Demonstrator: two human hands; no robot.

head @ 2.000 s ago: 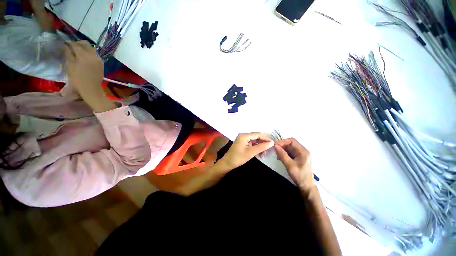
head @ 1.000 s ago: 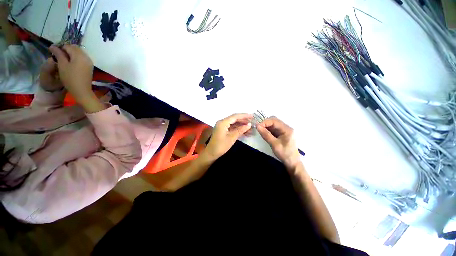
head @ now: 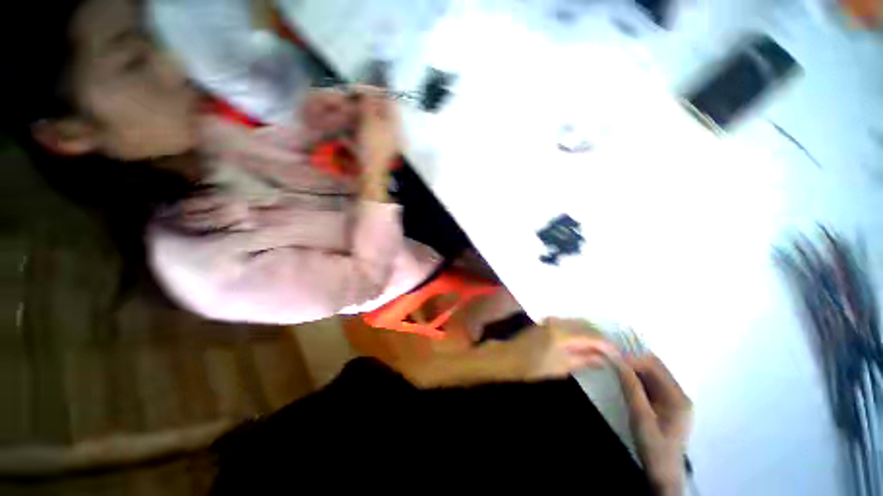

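Note:
The picture is blurred. My left hand (head: pixel 573 349) and my right hand (head: pixel 658 392) meet fingertip to fingertip at the near edge of the white table (head: pixel 678 262). Thin core wires (head: pixel 631 341) stick up between the fingertips of both hands. Part of the dark cable end (head: pixel 688 465) shows beside my right wrist. Whatever else lies between the fingers is hidden or too blurred to tell.
A pile of black pieces (head: pixel 562 238) lies beyond my hands, with a faint sample cable (head: pixel 573 139) behind it. A smartphone (head: pixel 744 81) is at the far side, a cable bundle (head: pixel 840 320) at right. A person in pink (head: pixel 281 242) sits left by an orange stool (head: pixel 436 302).
The view has swung, so my hands and the table things appear further right and lower. The neighbour's head and the smartphone are now in view. My hands remain together at the wires.

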